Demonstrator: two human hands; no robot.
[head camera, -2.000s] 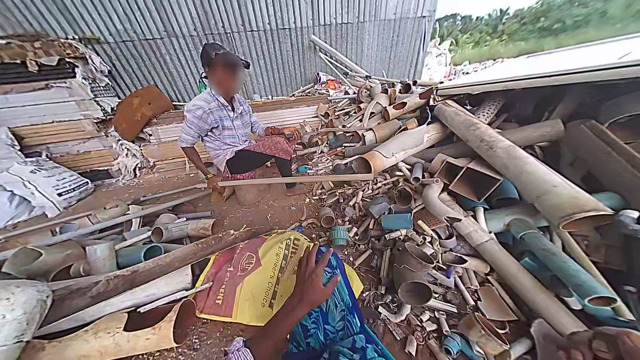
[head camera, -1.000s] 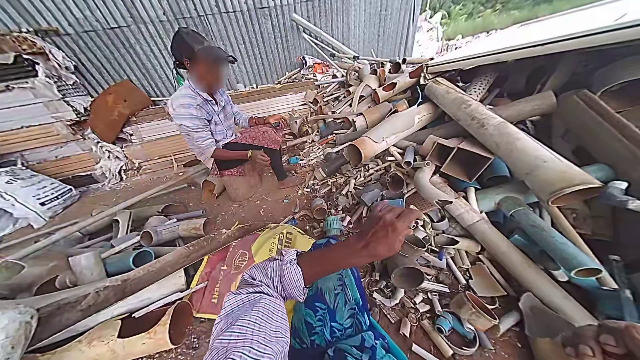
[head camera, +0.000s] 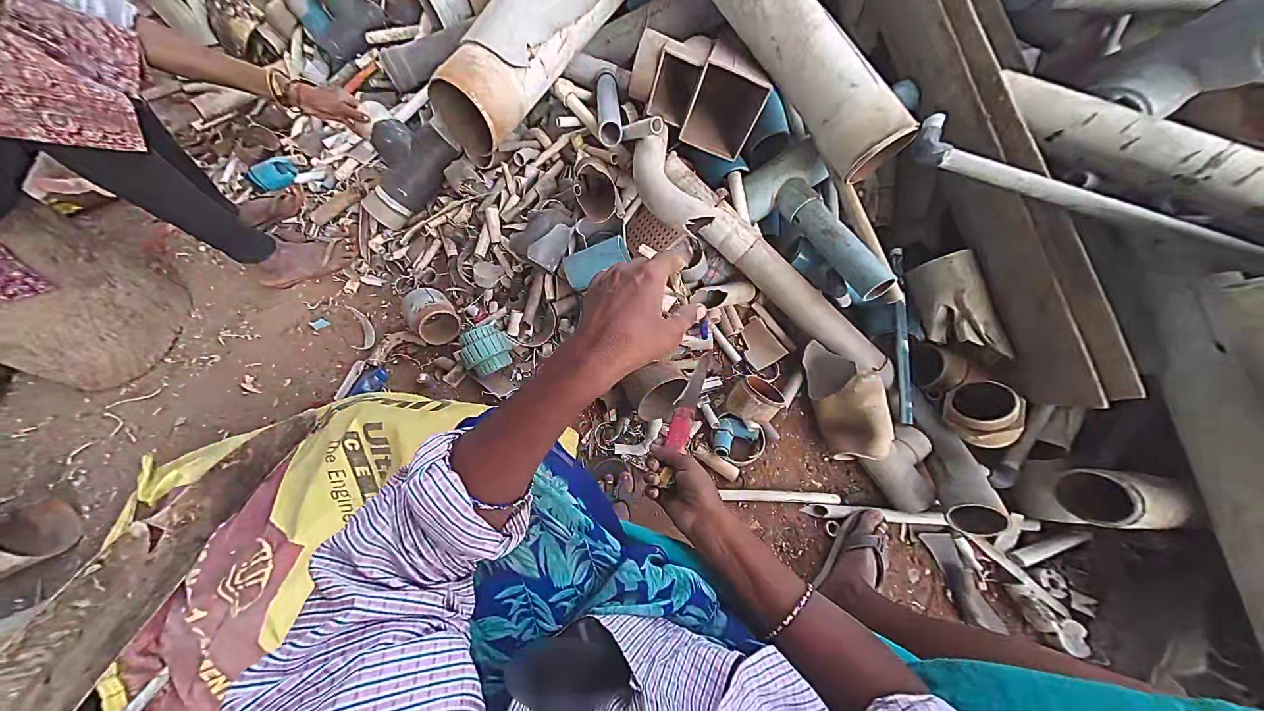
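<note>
My left hand (head camera: 632, 311) reaches over the heap of plastic pipe scraps, its thumb and forefinger pointing right; whether a small piece lies between them cannot be told. Just left of it is a light-blue plastic piece (head camera: 595, 262), and a ribbed teal pipe fitting (head camera: 486, 348) lies farther left. Lower down, my right hand (head camera: 683, 484) grips the red handle of a knife (head camera: 680, 429), whose blade points up towards the heap. Near the blade are a cut pipe ring (head camera: 756, 398) and a small blue pipe fitting (head camera: 735, 435).
Another person's hand (head camera: 331, 103) reaches to the heap at upper left. Large pipes (head camera: 820, 84) and long boards (head camera: 1027, 217) lean at the right. A yellow and red printed sack (head camera: 316, 484) lies beside my lap, with a long weathered piece (head camera: 168, 553) along its left.
The view has turned down and closer to the heap. My left hand has gone from over my lap out to the scraps. My right hand has come from the right edge to the middle.
</note>
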